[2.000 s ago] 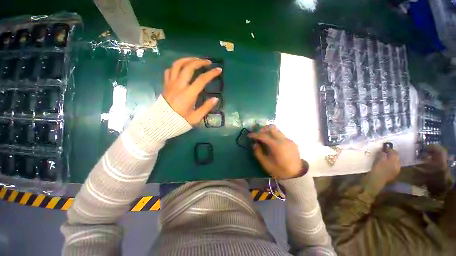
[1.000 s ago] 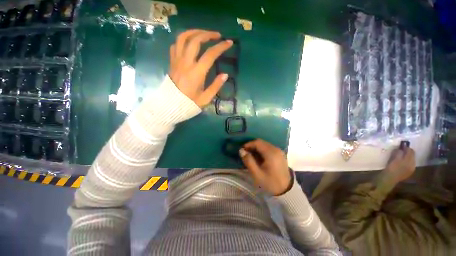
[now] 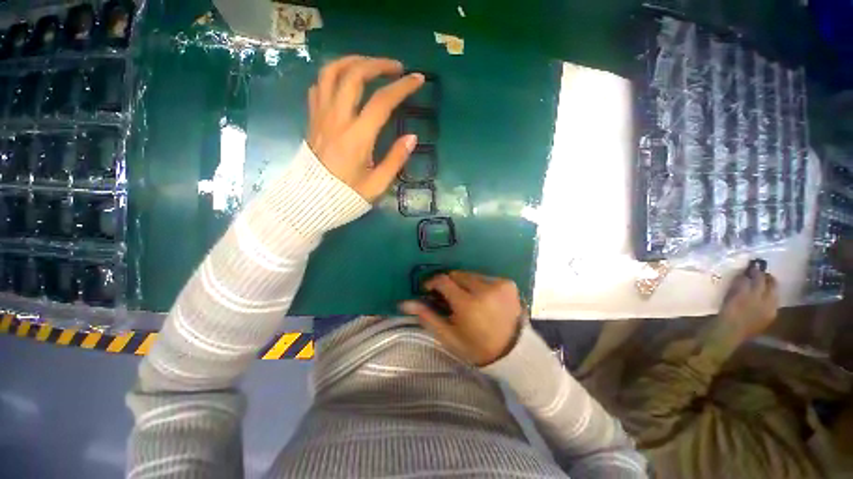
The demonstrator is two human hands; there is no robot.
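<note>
Several black rounded-square frames lie in a column on the green mat. The lowest two I see are a frame point(image 3: 417, 199) and, just below it, a slightly tilted frame point(image 3: 437, 234). My left hand point(image 3: 355, 117) is over the column's left side, fingers spread, with index fingertip and thumb touching the upper frames. It partly hides them. My right hand point(image 3: 472, 313) is at the mat's near edge, its fingertips on another black frame point(image 3: 428, 276), which they partly cover.
A blister tray with black parts point(image 3: 65, 173) is at left. A white sheet point(image 3: 589, 196) bears a clear-pocketed tray point(image 3: 730, 140) and small gold-coloured bits point(image 3: 650, 279). Another person's hand point(image 3: 751, 299) holds a small dark part at right. Paper scraps point(image 3: 449, 43) lie at the back.
My right hand let go of one frame below the column and moved left to the loose frame near the edge. My left hand stays at the column. The camera view has shifted.
</note>
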